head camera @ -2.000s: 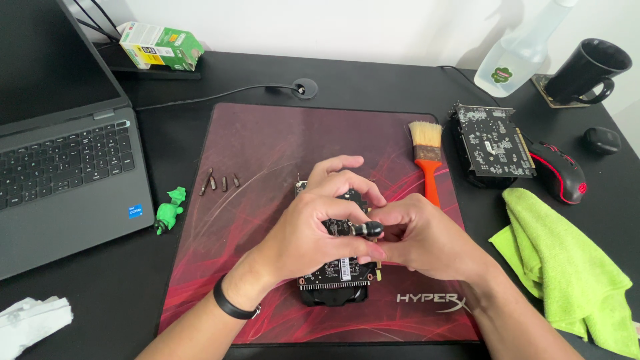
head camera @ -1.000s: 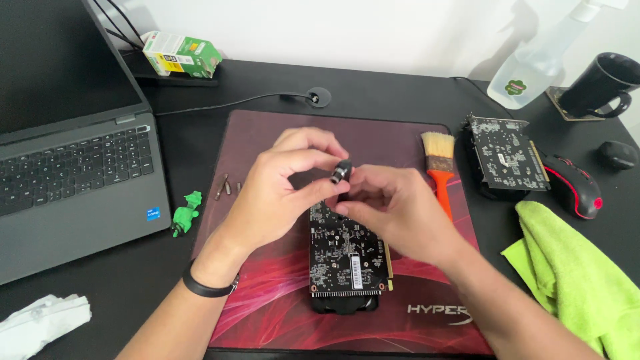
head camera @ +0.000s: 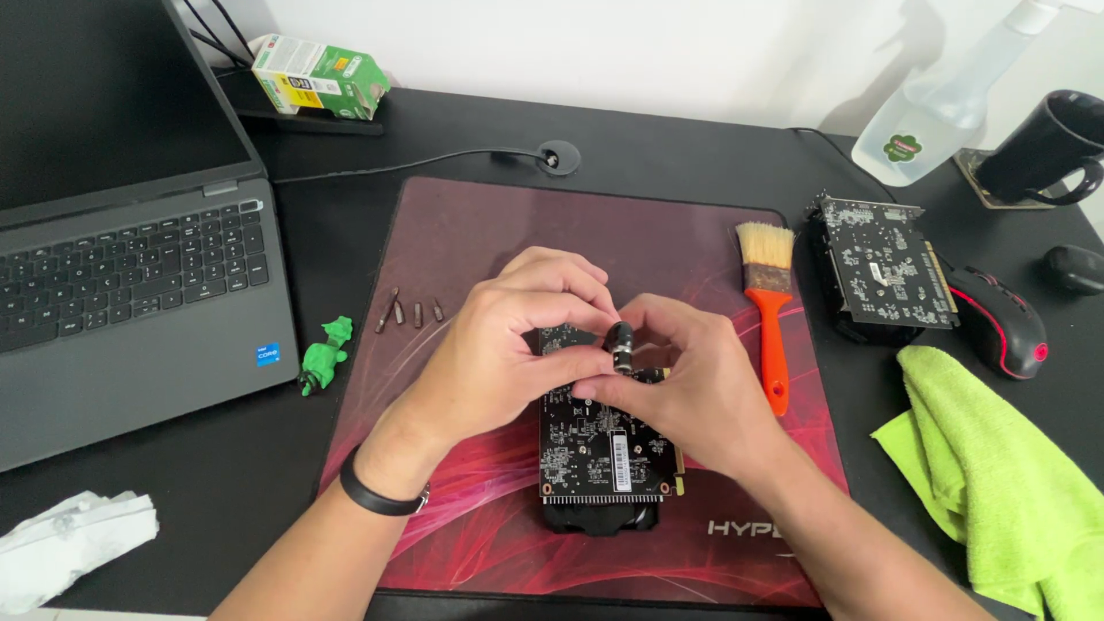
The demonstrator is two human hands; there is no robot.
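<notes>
A graphics card (head camera: 595, 448) lies circuit side up on the red and black mouse pad (head camera: 586, 207), its upper part hidden by my hands. Above it my left hand (head camera: 535, 336) pinches a short black screwdriver handle (head camera: 619, 338) with a metal collar between thumb and fingers. My right hand (head camera: 681, 371) meets the left one at this tool, its fingertips close around the collar end; whether it grips anything is unclear. Several screwdriver bits (head camera: 417, 315) lie on the pad left of my hands. A paintbrush (head camera: 770, 319) with an orange handle rests to the right.
A laptop (head camera: 138, 293) and a green figurine (head camera: 326, 355) stand left, near crumpled white tissue (head camera: 78, 543). On the right are a second graphics card (head camera: 884, 263), a computer mouse (head camera: 1000, 323), a lime cloth (head camera: 1000, 474), a spray bottle (head camera: 923, 121) and a dark mug (head camera: 1044, 147). A carton (head camera: 319, 78) sits at the back.
Two seconds ago my hands were low over the card with the black handle lying sideways; now the handle is tilted more upright between my fingers. The view has shifted somewhat.
</notes>
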